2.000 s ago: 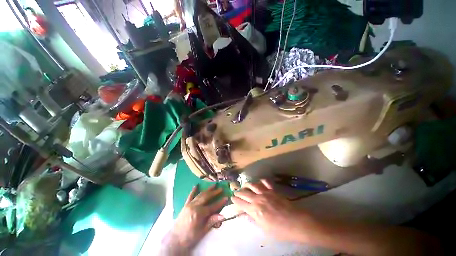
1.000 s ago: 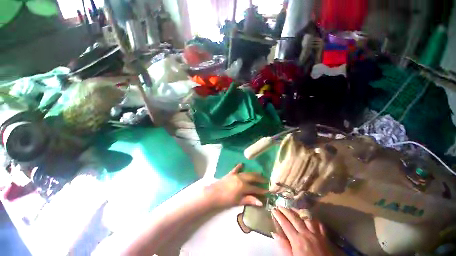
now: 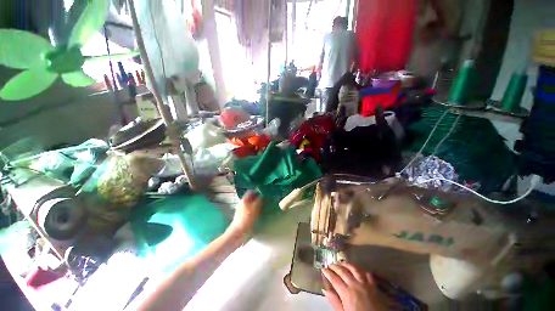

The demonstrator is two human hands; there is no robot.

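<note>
The beige sewing machine (image 3: 401,228) with green lettering stands at the right. Its metal bed plate (image 3: 307,267) is bare of cloth at the front. My right hand (image 3: 350,285) rests at the plate beside the presser foot, fingers together; whether it holds anything is hidden. My left hand (image 3: 248,209) is blurred, away from the foot, at the near edge of the crumpled green cloth (image 3: 274,173); its grip is unclear. A flat green panel (image 3: 182,222) lies on the table at the left.
A pale handle (image 3: 298,194) on a bent rod sticks out left of the machine head. Green thread cones (image 3: 464,85) stand at the right rear. A dark roll (image 3: 61,217) and bags (image 3: 125,182) lie at the left. A person (image 3: 336,61) stands at the back.
My left hand has left the presser foot and moved back and left to the green heap. The green panel at the foot is no longer seen there. The head view has tilted up and turned left.
</note>
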